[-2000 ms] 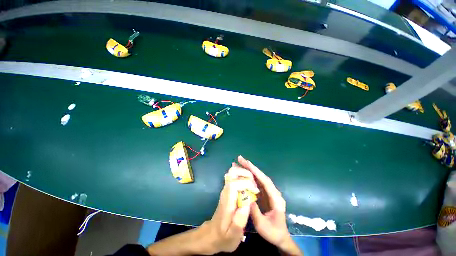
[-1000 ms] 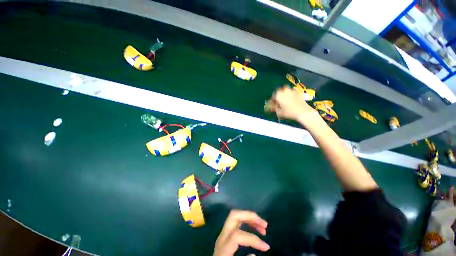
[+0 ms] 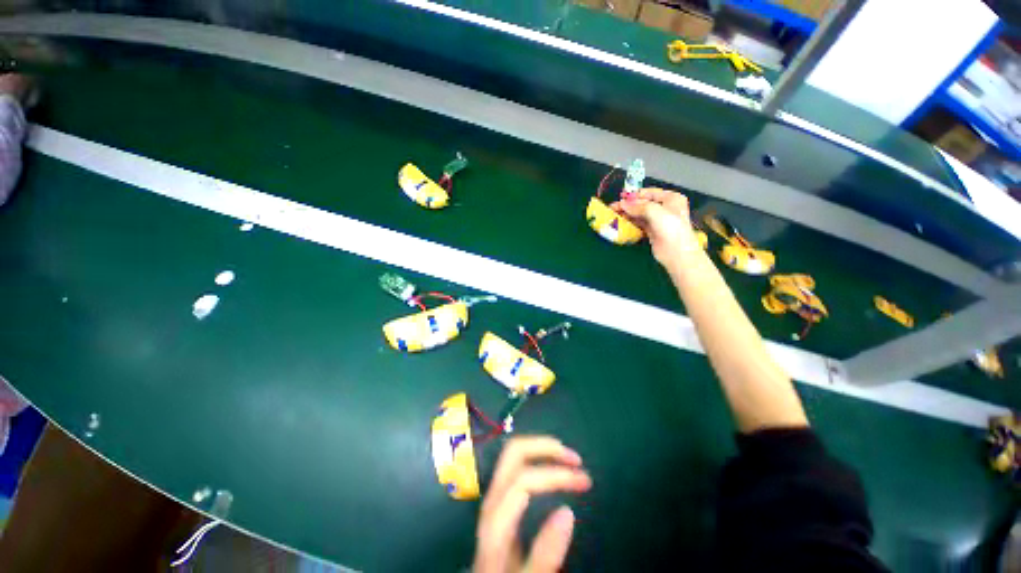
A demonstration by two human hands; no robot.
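My right hand [image 3: 661,218] reaches over the far belt lane. Its fingertips pinch the lower end of a small green circuit board [image 3: 635,176], which stands upright. A red lead joins it to a yellow shell [image 3: 611,222] just left of my fingers; whether the shell touches the belt is unclear. My left hand [image 3: 532,504] is empty over the near bench, fingers apart, cut off by the bottom edge. Beside it lies a yellow shell [image 3: 453,445] with red leads. Two more wired shells lie behind it, one left [image 3: 427,327] and one right [image 3: 516,364].
A pale rail [image 3: 431,260] separates bench and belt. The belt bears another wired shell [image 3: 423,186] at left and several yellow pieces [image 3: 795,299] at right. A slanted grey post [image 3: 929,336] stands at right. A person's sleeve [image 3: 9,146] shows at the far left edge.
Two seconds ago both hands were together at a yellow piece. They have parted; my right hand went out over the belt and now grips a circuit board. The view has shifted too.
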